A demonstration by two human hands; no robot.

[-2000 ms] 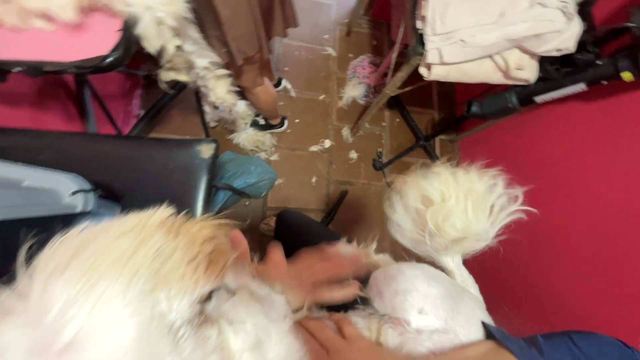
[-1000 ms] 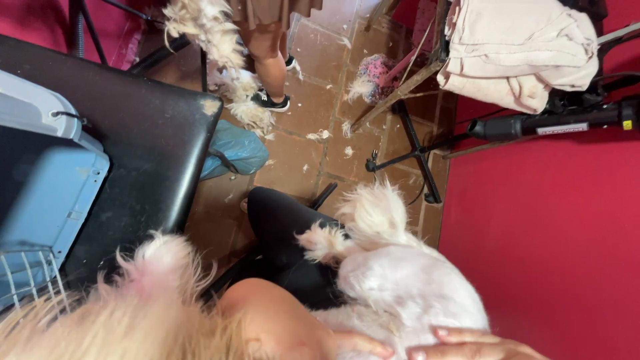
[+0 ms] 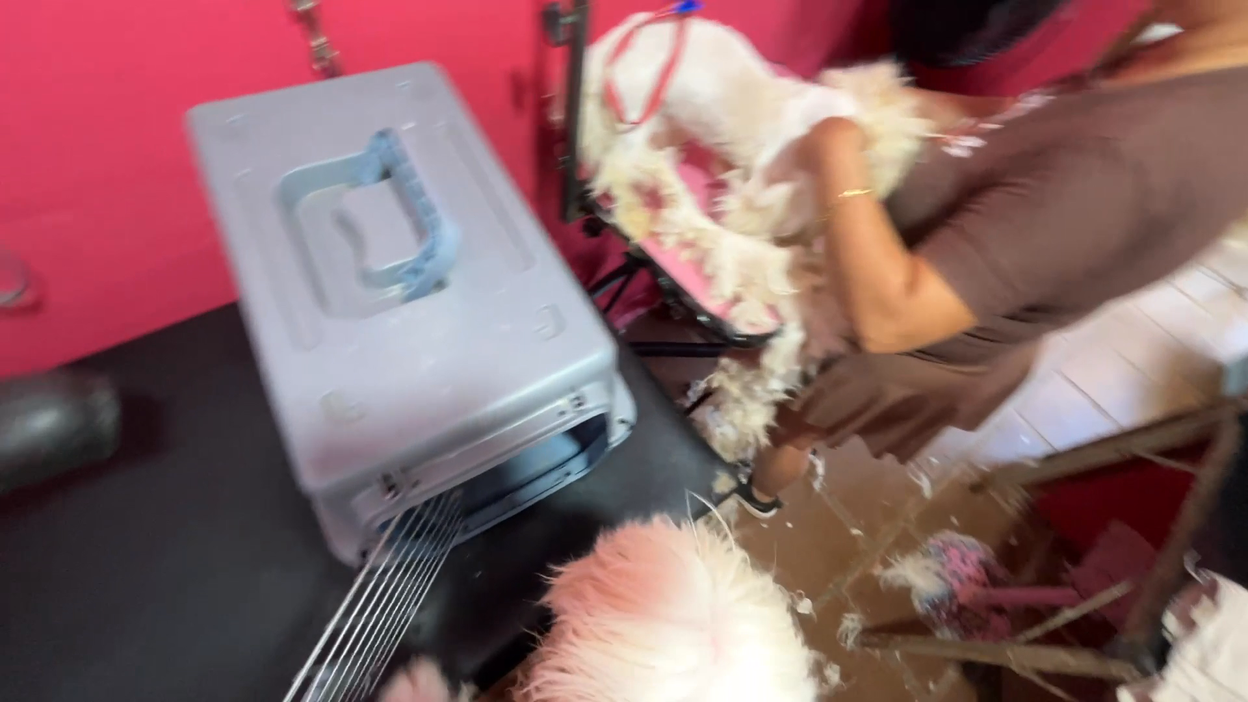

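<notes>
The head of a white, fluffy dog (image 3: 673, 624) fills the bottom middle of the head view, close to me, with pinkish fur on its left side. Neither of my hands shows; whether they touch the dog is hidden below the frame. Left of the dog, a grey-blue plastic pet carrier (image 3: 390, 224) sits on a black padded surface (image 3: 175, 575). Its wire door (image 3: 390, 595) stands swung open toward me, and the inside looks dark. A small tuft of pink fur (image 3: 424, 680) shows beside the door's lower end.
At the upper right, a person in brown (image 3: 1063, 195) handles another white dog (image 3: 721, 88) on a pink-topped grooming table (image 3: 697, 278). Cut fur hangs off that table and litters the tiled floor (image 3: 877, 497). A dark cylindrical object (image 3: 54, 429) lies at far left; a wooden frame (image 3: 1185, 526) stands at lower right.
The view has swung left and up. My hands, on the dog's shaved body one second ago, are out of sight. The whole carrier and the other person's upper body have come into view.
</notes>
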